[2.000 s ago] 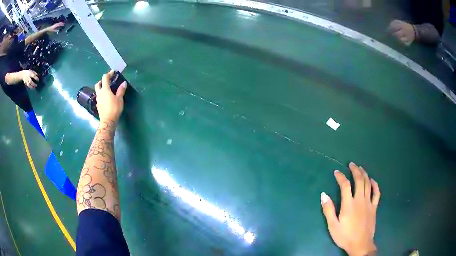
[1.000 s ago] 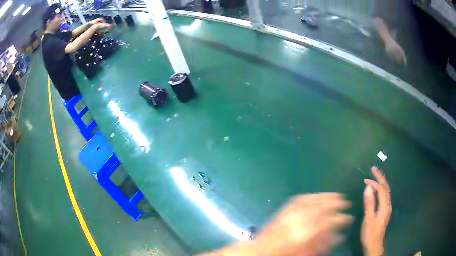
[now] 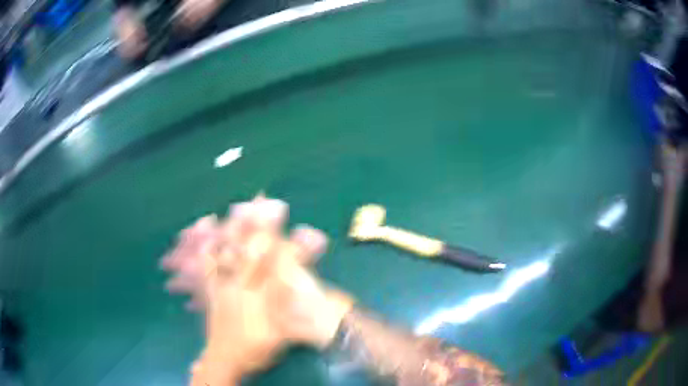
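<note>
My left hand (image 3: 240, 313) comes in from the bottom edge and my right hand (image 3: 309, 298) from the lower right, with a tattooed forearm. They overlap left of centre over the green surface (image 3: 490, 143). Both are strongly blurred; no object shows in them, and their finger positions cannot be told. A mallet (image 3: 410, 240) lies to their right, with a cream-yellow head on the left and a black grip on the right. A small white scrap (image 3: 228, 157) lies beyond my hands.
A pale edge rail (image 3: 162, 66) curves along the far side. Another person's blurred hands (image 3: 198, 11) show beyond it at top left. A blurred arm (image 3: 664, 234) is at the right edge, above a blue stool (image 3: 603, 354). A dark shape is cut off at the left edge.
The view has swung right: the two black cylinders and the left-hand worker are out of view, and the mallet is in view. My left hand left the cylinders; my hands, apart before, now overlap.
</note>
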